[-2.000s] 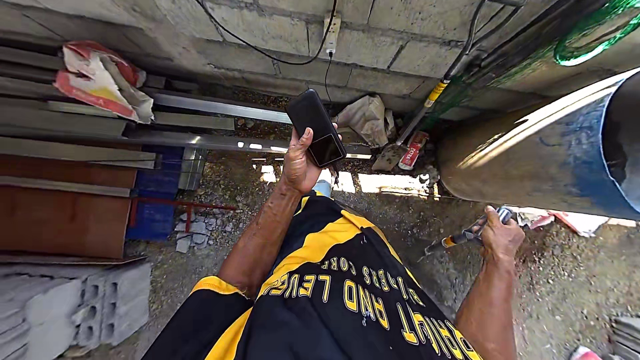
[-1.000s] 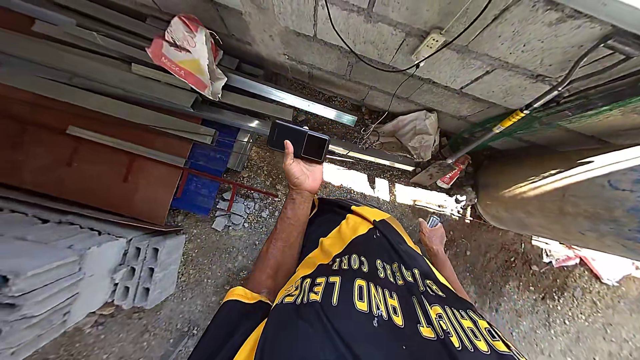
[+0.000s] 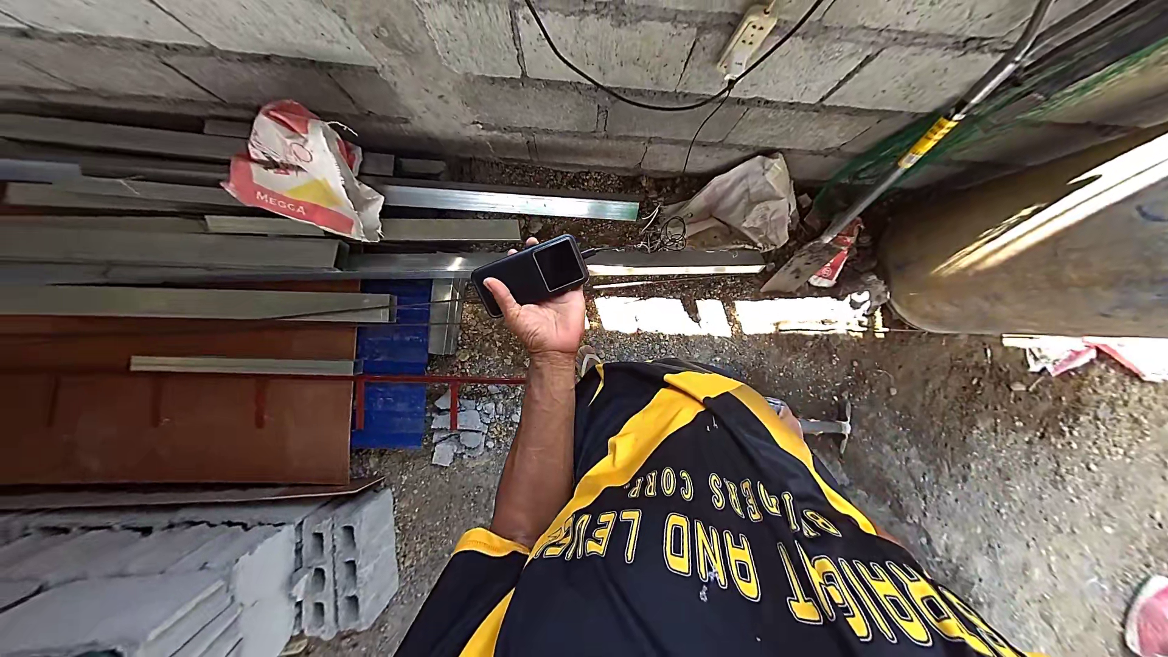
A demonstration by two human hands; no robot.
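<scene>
My left hand [image 3: 546,319] is palm up around a black phone-like device [image 3: 530,276] with a glossy dark rectangle at one end, its thumb across the near edge. Right of the yellow-striped shirt, only a small part of my right hand [image 3: 787,418] shows; the shirt hides the rest. From that hand sticks out a metal tool, seemingly a hammer [image 3: 832,426], with its head pointing away from the body. Its grip is hidden.
Metal channels [image 3: 511,196] and a torn bag [image 3: 301,173] lie left, above brown sheets [image 3: 182,411] and hollow blocks [image 3: 342,566]. A shovel [image 3: 890,182] leans beside a large drum [image 3: 1022,246]. A power outlet [image 3: 750,36] hangs on the block wall [image 3: 575,100].
My right hand has moved from beside the drum in toward the body and is now mostly behind the shirt. My left hand keeps the device, now turned differently. The view has shifted.
</scene>
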